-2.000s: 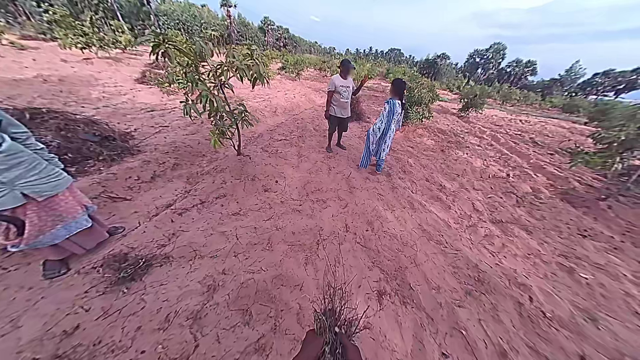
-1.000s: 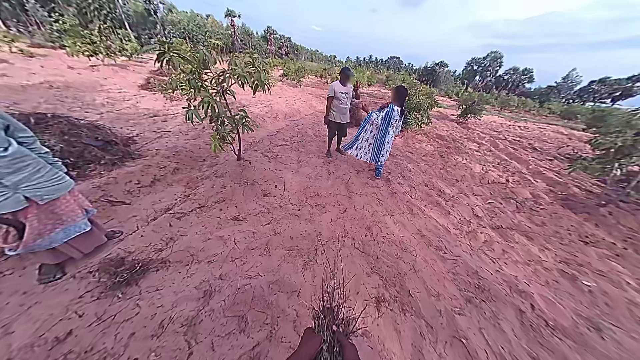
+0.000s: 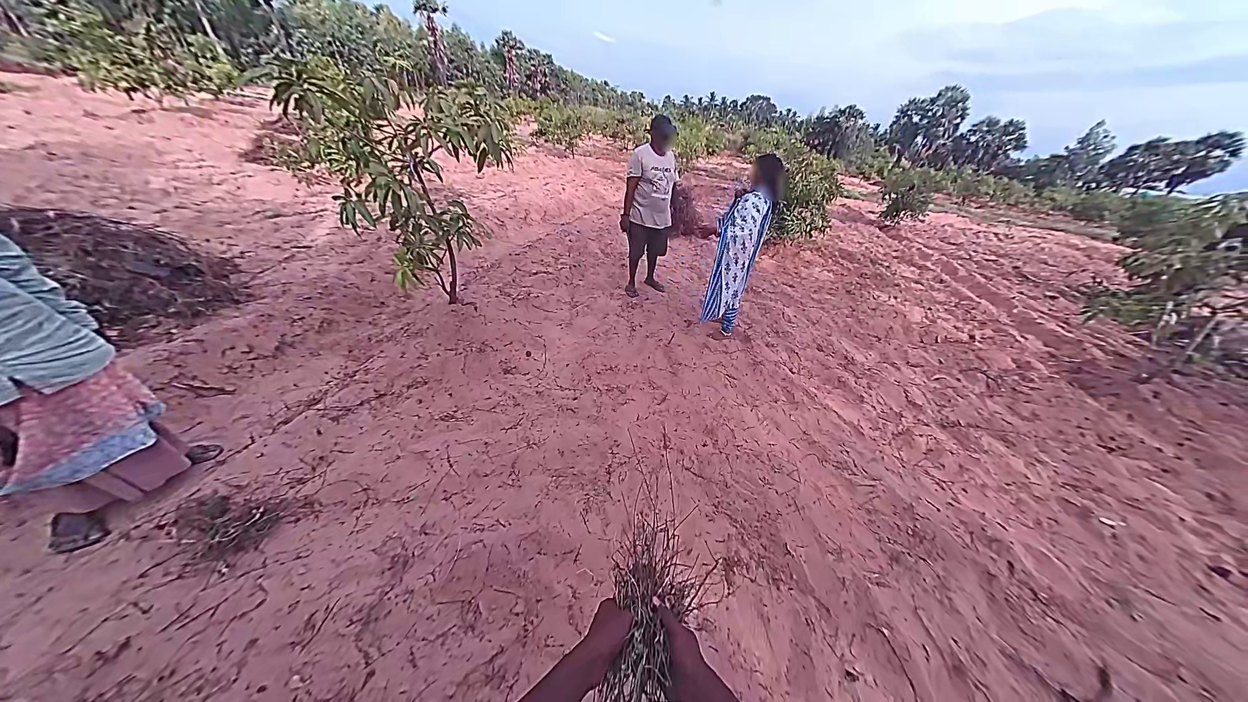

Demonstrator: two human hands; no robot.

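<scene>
A bundle of thin dry twigs (image 3: 645,575) stands out in front of me at the bottom centre, its loose tips pointing forward over the reddish sandy ground (image 3: 546,448). My left hand (image 3: 608,632) grips it from the left side and my right hand (image 3: 677,636) from the right. The two hands are close together, with the stems between them. The lower end of the bundle runs out of view at the bottom edge.
At the left edge stands a person in a grey-green top (image 3: 44,331), beside a small twig heap (image 3: 229,522) and a larger brush pile (image 3: 117,263). A young leafy tree (image 3: 429,185) grows ahead. Two people (image 3: 651,200) (image 3: 741,244) stand farther off; bushes (image 3: 804,190) lie behind.
The far person in the blue and white garment has drawn the spread cloth in close to the body. My hands keep hold of the twig bundle at about the same place.
</scene>
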